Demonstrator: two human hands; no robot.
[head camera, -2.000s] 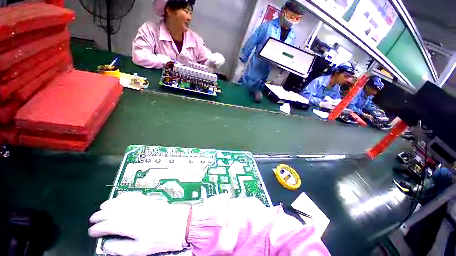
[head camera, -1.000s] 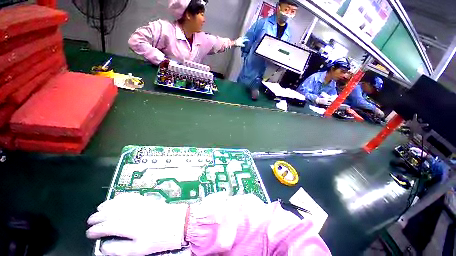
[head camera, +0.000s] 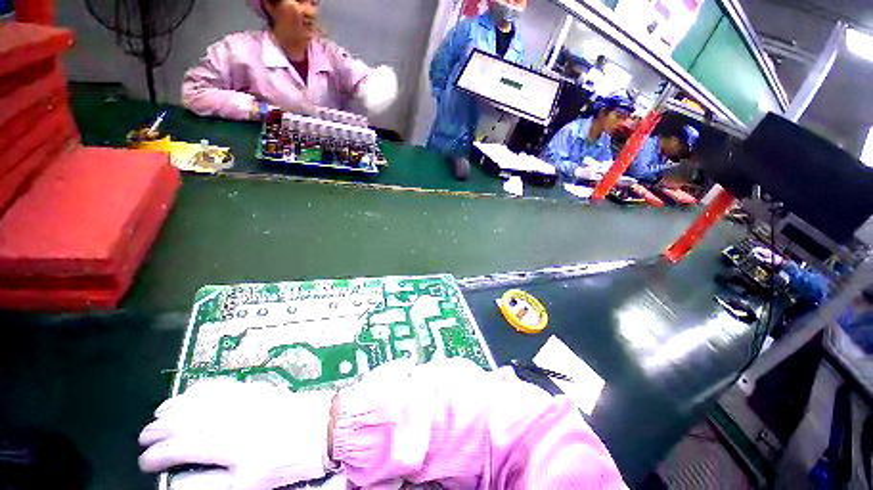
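A large green circuit board (head camera: 330, 330) with silver-white traces lies flat, solder side up, on the dark green surface in front of me. My right hand (head camera: 235, 431), in a white glove with a pink sleeve, comes from the lower right and lies across the near left part of the board. Its fingers point left, reach past the board's left edge and are slightly apart. The sleeve and glove hide the board's near part. My left hand is not in view.
Right of the board are a yellow ring-shaped dish (head camera: 523, 311) and a white sheet (head camera: 569, 371) with a dark thin tool. Red slabs (head camera: 86, 215) are stacked left. A person in pink (head camera: 278, 77) stands opposite behind a heatsink board (head camera: 321, 142); people in blue are farther right.
The camera view has shifted, so the background sits farther left. The opposite person's outstretched arm has drawn back and is bent. My right hand stays on the board.
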